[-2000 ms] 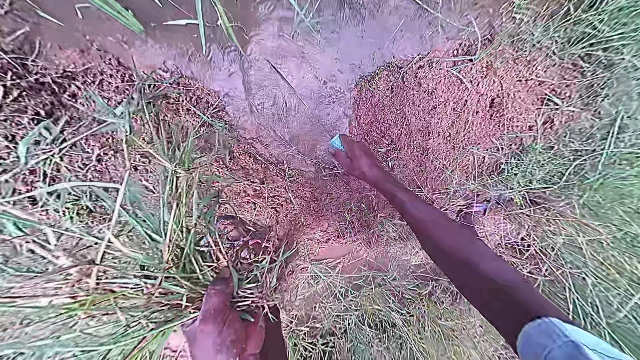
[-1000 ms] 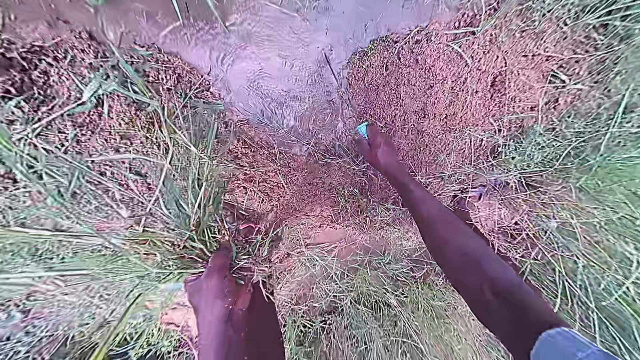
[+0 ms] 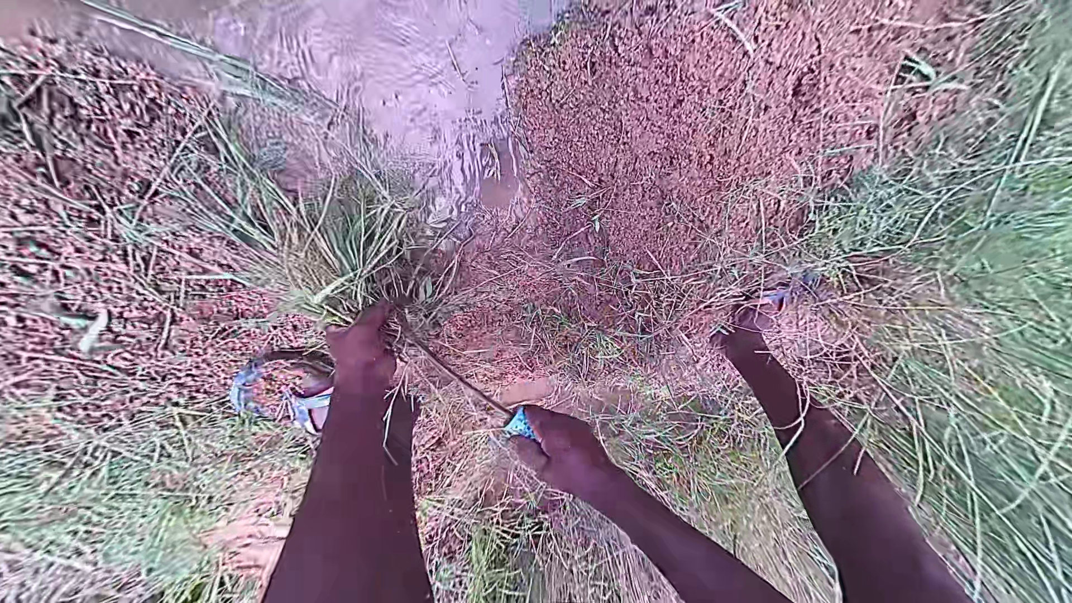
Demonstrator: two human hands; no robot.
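Note:
My left hand (image 3: 364, 347) is closed around a bunch of long green and dry grass (image 3: 360, 243), which fans out above the fist. To its lower right, my right hand (image 3: 565, 448) grips the turquoise handle (image 3: 521, 424) of a thin, dark-bladed hand tool, perhaps a sickle. The blade (image 3: 456, 373) runs up and left to the base of the bunch, close to my left fist. Its far end is hidden by hand and grass, so I cannot tell its full shape.
Muddy water (image 3: 435, 75) lies ahead between reddish banks covered in low growth (image 3: 653, 142). A sandalled foot (image 3: 310, 402) stands at left, a bare lower leg (image 3: 837, 469) at right. Tall grass (image 3: 997, 402) edges the right side.
My right hand has come back from near the water toward me, bringing the blade close to my left hand. The held grass now stands out ahead of my left fist.

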